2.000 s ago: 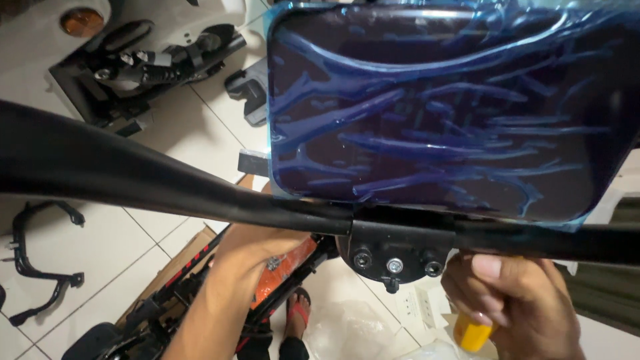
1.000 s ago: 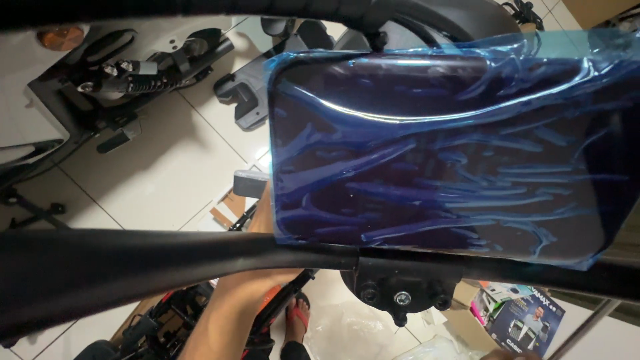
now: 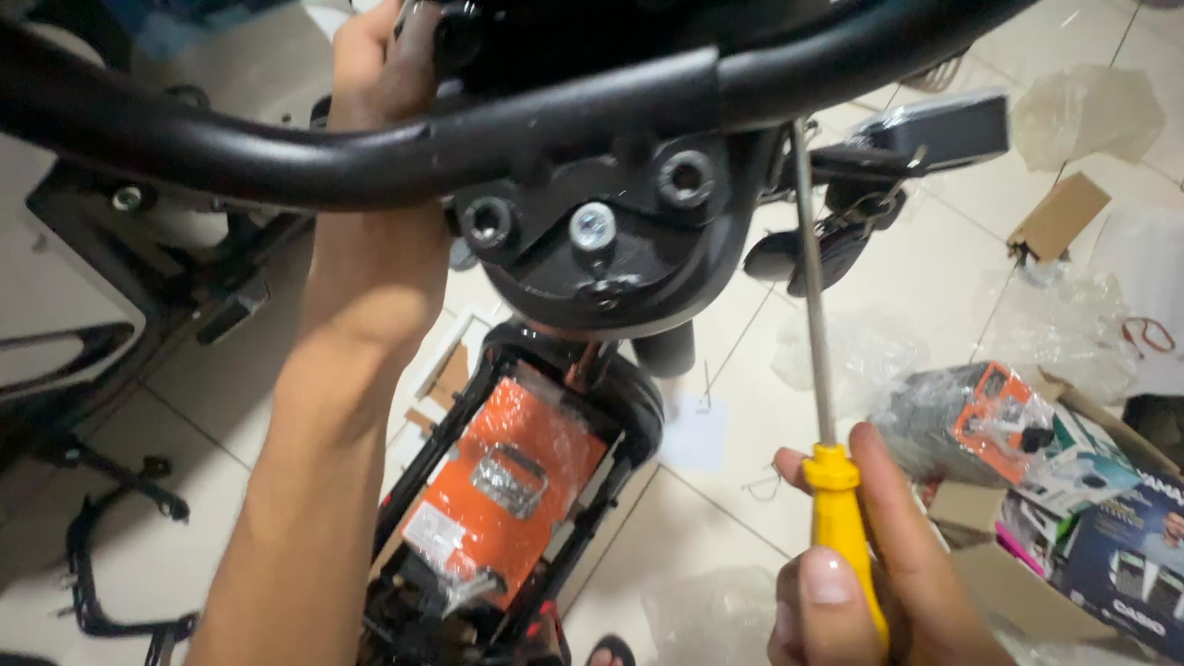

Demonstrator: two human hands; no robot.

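Observation:
My right hand (image 3: pixel 860 573) holds a screwdriver by its yellow handle (image 3: pixel 840 527). The steel shaft (image 3: pixel 814 296) points up, and its tip is hidden at the underside of the black handlebar (image 3: pixel 573 116). My left hand (image 3: pixel 384 60) reaches up behind the bar, its fingers against a dark part; the bar and frame edge hide what they grip, if anything. Between the two hands sits a black handlebar clamp (image 3: pixel 601 268) with two dark socket bolts and one silver bolt (image 3: pixel 592 227) in the middle.
Below the clamp lies an orange battery pack (image 3: pixel 513 472) in a black frame. Boxes (image 3: pixel 1110 536), an orange-ended wrapped pack (image 3: pixel 999 421) and clear plastic bags (image 3: pixel 1087 116) are on the tiled floor at right. A black bracket (image 3: pixel 83 564) and white-and-black bodywork (image 3: pixel 55 305) stand at left.
The film-covered display that filled the upper view has gone out of sight as the view shifted. My right hand, out of sight one second ago, is visible with the screwdriver upright.

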